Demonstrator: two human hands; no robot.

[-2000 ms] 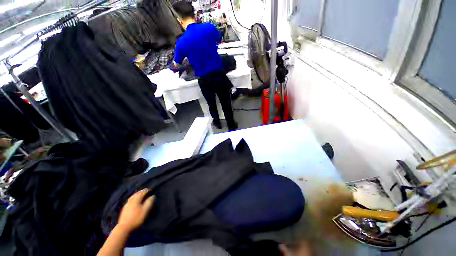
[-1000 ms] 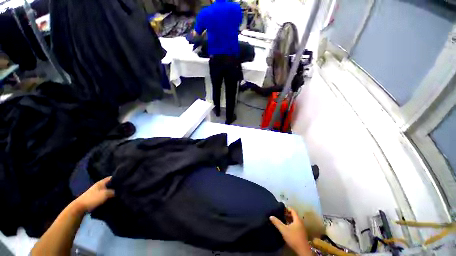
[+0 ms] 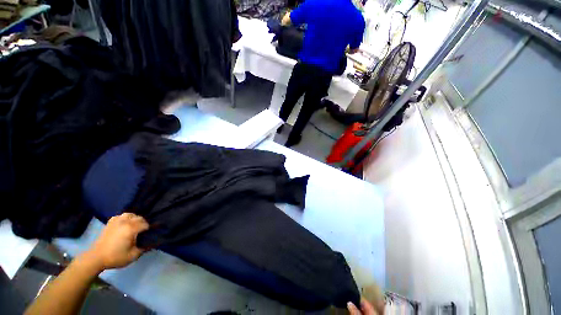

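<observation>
A black garment (image 3: 215, 178) lies over the navy pressing board (image 3: 114, 178), whose rounded left end shows bare. A strip of the board's blue also shows along the near edge. My left hand (image 3: 122, 240) grips the garment's near left edge. My right hand (image 3: 364, 309) is mostly cut off by the bottom edge; its fingertips touch the garment at the board's right end, and I cannot tell whether they grip it. A sleeve end sticks out over the far side of the board.
A black garment pile (image 3: 55, 141) lies at the left, with hanging black garments (image 3: 166, 43) behind. The pale blue table (image 3: 344, 209) has a white block (image 3: 258, 129) at its far edge. Beyond are a blue-shirted person (image 3: 326, 37), a fan (image 3: 390, 80), a metal pole and a red object (image 3: 350, 146).
The garment has been spread along the board, and the board's left end is more exposed. My left hand holds the garment's edge. The view has shifted, and the iron is out of view.
</observation>
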